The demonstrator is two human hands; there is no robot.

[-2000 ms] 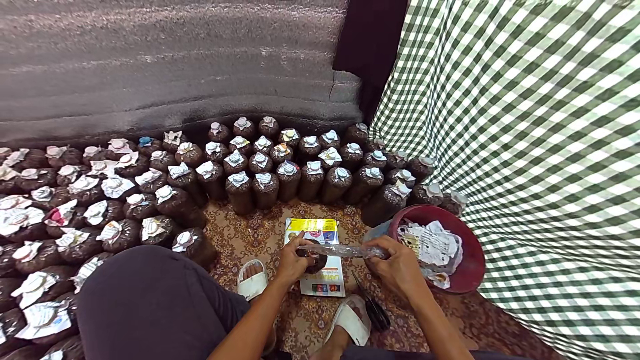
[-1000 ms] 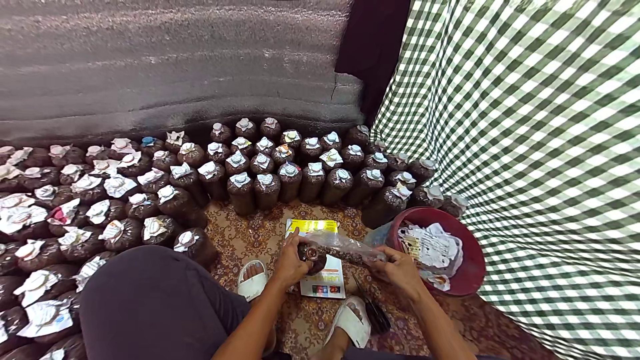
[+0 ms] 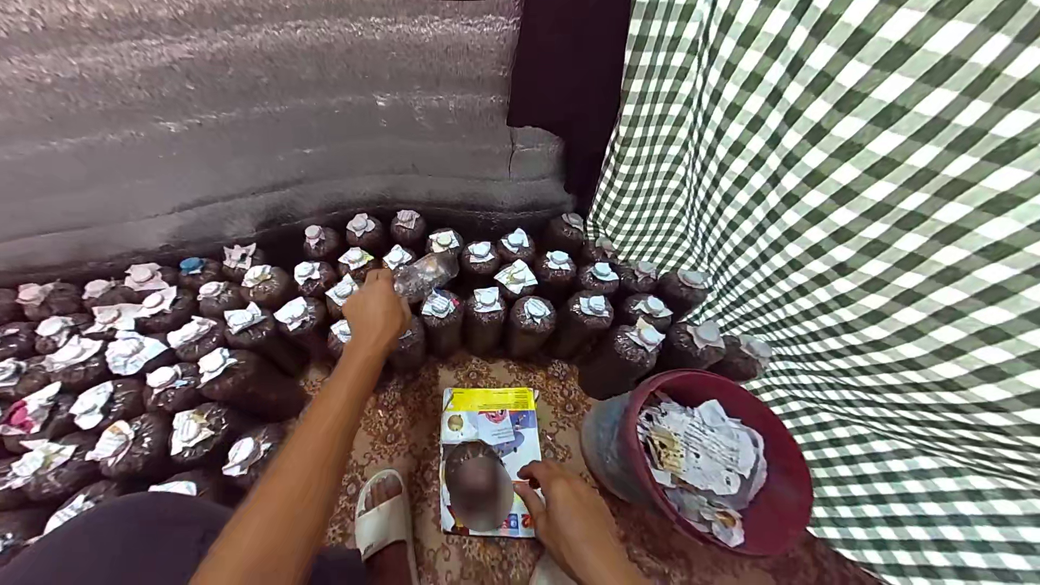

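Note:
My left hand point(image 3: 378, 309) is stretched forward over the rows of filled plastic bags, holding a piece of clear plastic point(image 3: 426, 275), likely a bag or sleeve. Below it stand dark-filled bags point(image 3: 530, 325) with paper-covered necks. My right hand point(image 3: 561, 508) is low at the centre with thumb and forefinger parted, near a dark rounded bag point(image 3: 478, 485) on a printed booklet point(image 3: 487, 400). Part of that bag is blurred. Whether the right fingertips touch the booklet or bag, I cannot tell.
A maroon-rimmed bucket point(image 3: 800, 479) holding crumpled, stained paper stands at the right. More paper-capped bags point(image 3: 142, 443) crowd the left side. A checkered cloth point(image 3: 853, 203) hangs at the right, a grey sheet point(image 3: 268, 106) behind. My sandalled foot point(image 3: 384, 512) rests on the patterned floor covering.
Both hands held the plastic and a dark object over the booklet before. My left hand has since moved forward and left over the bags with the plastic; my right hand has let go of it.

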